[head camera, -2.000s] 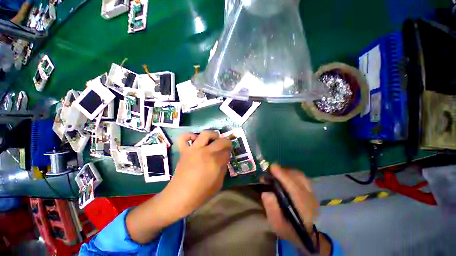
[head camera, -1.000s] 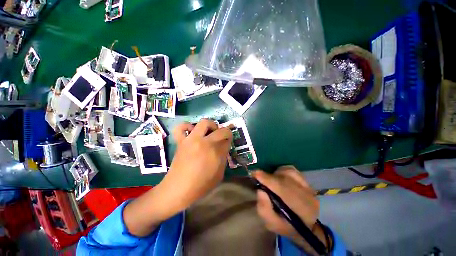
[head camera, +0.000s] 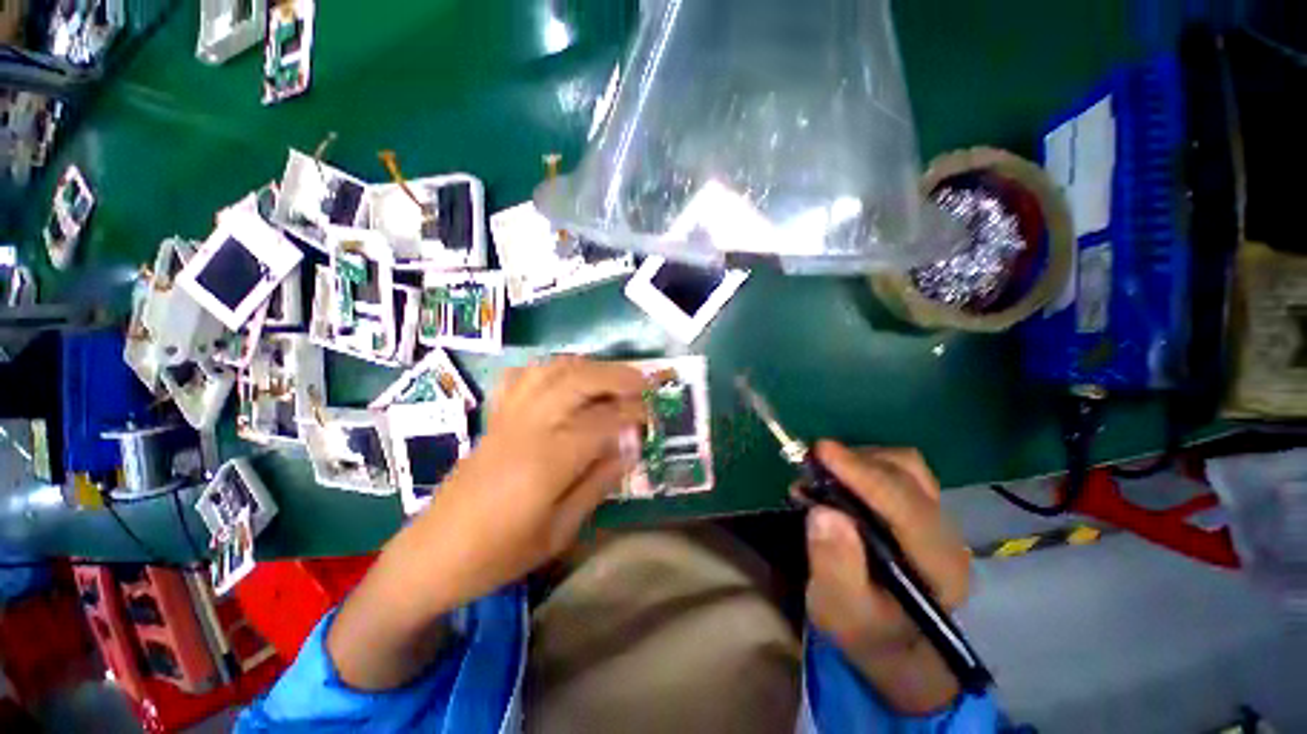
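Note:
A white device housing half with a green circuit board in it lies on the green mat near the front edge. My left hand rests at its left side, fingers bent over the housing's left edge; the fingertips are partly hidden, and I cannot see solder wire in them. My right hand is closed around the black handle of a soldering iron. The iron's thin metal tip points up and left, to the right of the housing and apart from it.
Many white housings are piled at the left. A clear fume hood hangs above a display unit. A tan-rimmed bowl of silver scraps and a blue soldering station stand at the right. A solder spool is at the left.
The iron's tip was at the board's lower part a second ago and is now off to the right. My left hand has lowered and turned along the housing's left side.

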